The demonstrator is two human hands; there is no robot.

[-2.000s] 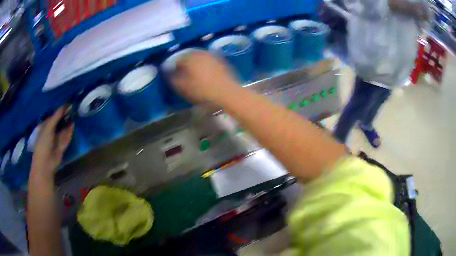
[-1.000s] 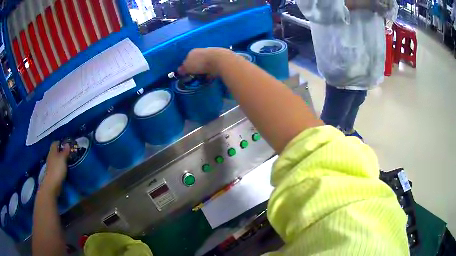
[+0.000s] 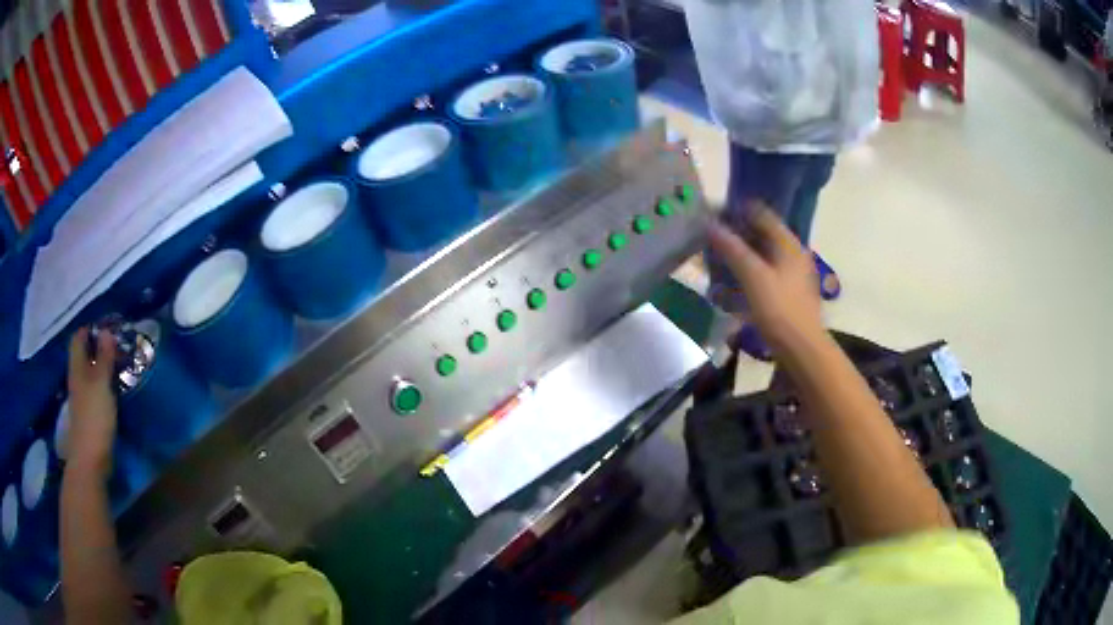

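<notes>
My left hand (image 3: 93, 397) is at the far left, its fingers on a dark, glossy round assembly (image 3: 132, 357) at the rim of a blue station cup. My right hand (image 3: 769, 275) is blurred, in the air right of the panel, with a dark piece at its fingertips; its shape is unclear. Three white-lined station cups (image 3: 409, 153) between the hands show no part inside. The two cups at the right end (image 3: 500, 100) hold dark parts. A black parts tray (image 3: 757, 519) lies under my right forearm, with glossy round assemblies (image 3: 806, 476) in some pockets.
The steel control panel (image 3: 366, 379) has a row of green buttons. White sheets (image 3: 159, 202) lie on the blue ledge; another sheet (image 3: 574, 409) and pens (image 3: 476, 430) lie below the panel. A yellow cloth (image 3: 256, 596) is at the bottom. A person (image 3: 787, 73) stands beyond, near red stools (image 3: 934, 49).
My right hand has left the third cup from the right, which now shows white inside, and moved right toward the tray. My left hand stays at its cup. The view has shifted, showing more tray.
</notes>
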